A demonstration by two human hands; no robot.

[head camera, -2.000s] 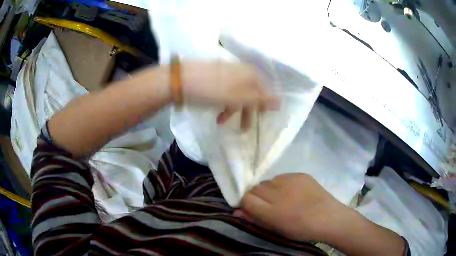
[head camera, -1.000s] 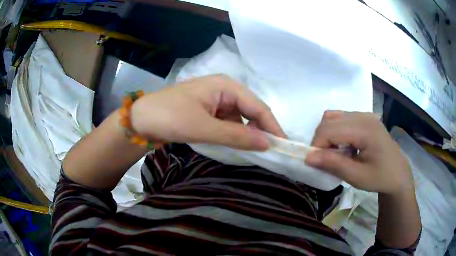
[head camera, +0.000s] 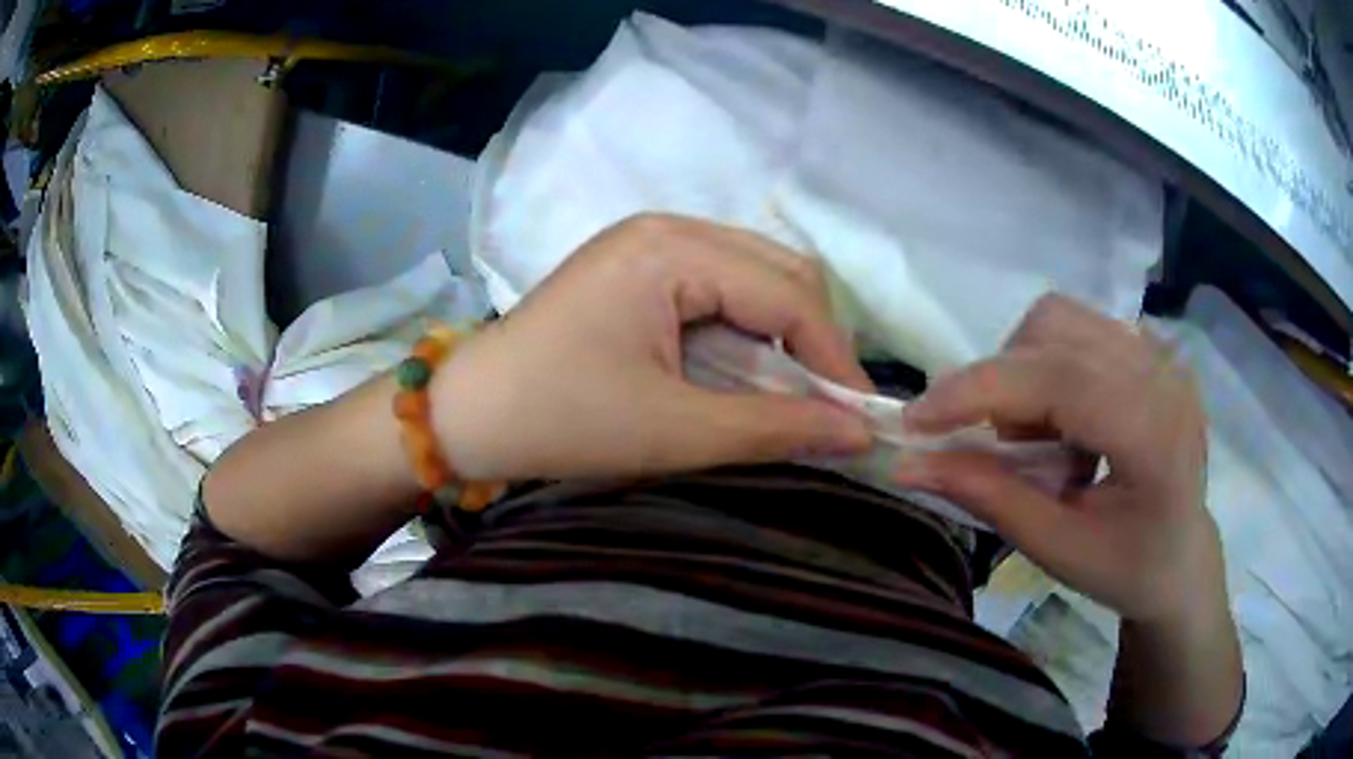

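A white fabric piece (head camera: 638, 134) hangs in front of my lap, spread below the table's front edge. Its folded edge (head camera: 887, 412) is pinched between my two hands. My left hand (head camera: 653, 356), with an orange and green bead bracelet on the wrist, grips the edge between thumb and forefinger from the left. My right hand (head camera: 1083, 445) pinches the same edge from the right, fingertips close to the left ones. The fabric at the fingertips is partly covered by the fingers and slightly blurred.
The white table edge with a printed ruler scale (head camera: 1143, 74) curves across the upper right. White cloth bundles lie at left (head camera: 134, 297), tied with a purplish strip, and at right (head camera: 1276, 519). A brown cardboard piece (head camera: 193, 134) and a yellow tube (head camera: 223, 52) are at upper left.
The white fabric has come off the table top and now hangs below its edge. My left hand has moved from mid-fabric to the edge, beside my right hand, which has moved up and right.
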